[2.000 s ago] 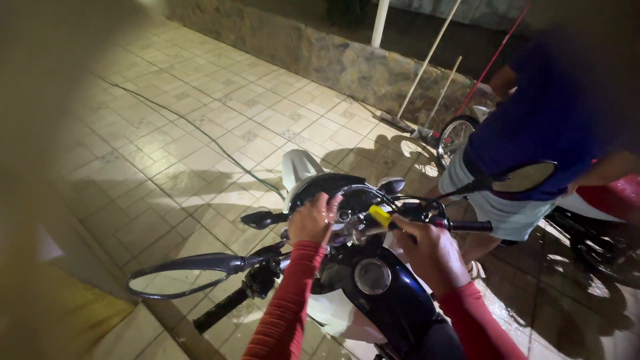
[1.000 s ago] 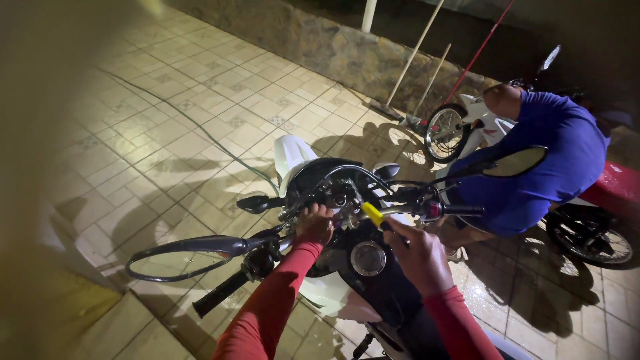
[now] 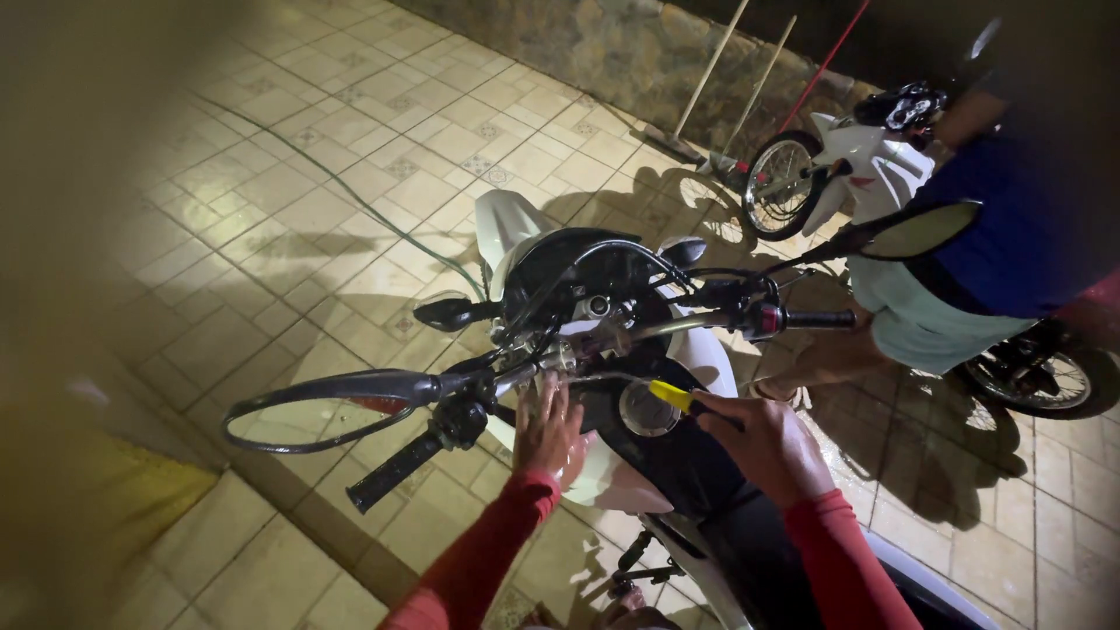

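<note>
A white and black motorcycle (image 3: 691, 437), its surfaces wet, stands in front of me. My left hand (image 3: 549, 433), wet with fingers spread, reaches to the handlebar clamp (image 3: 556, 357) and holds nothing visible. My right hand (image 3: 770, 442) grips a yellow and black hand-held tool (image 3: 670, 395), perhaps a hose nozzle, above the round fuel cap (image 3: 649, 409). From its tip a thin pale streak runs toward my left fingers; whether it is water or a thin shaft I cannot tell. The left mirror (image 3: 324, 411) and left grip (image 3: 394, 472) lie left of my left hand.
At the right, another person (image 3: 989, 219) in a blue top and light shorts bends beside a second white motorcycle (image 3: 875, 171). A green hose (image 3: 350, 188) crosses the tiled floor. Long-handled cleaning tools (image 3: 710, 70) lean on the low stone wall (image 3: 560, 52). The right mirror (image 3: 919, 232) juts toward the person.
My left hand has moved back from the instrument area, where it was two seconds ago, to the handlebar clamp. The other person has shifted position beside the second motorcycle.
</note>
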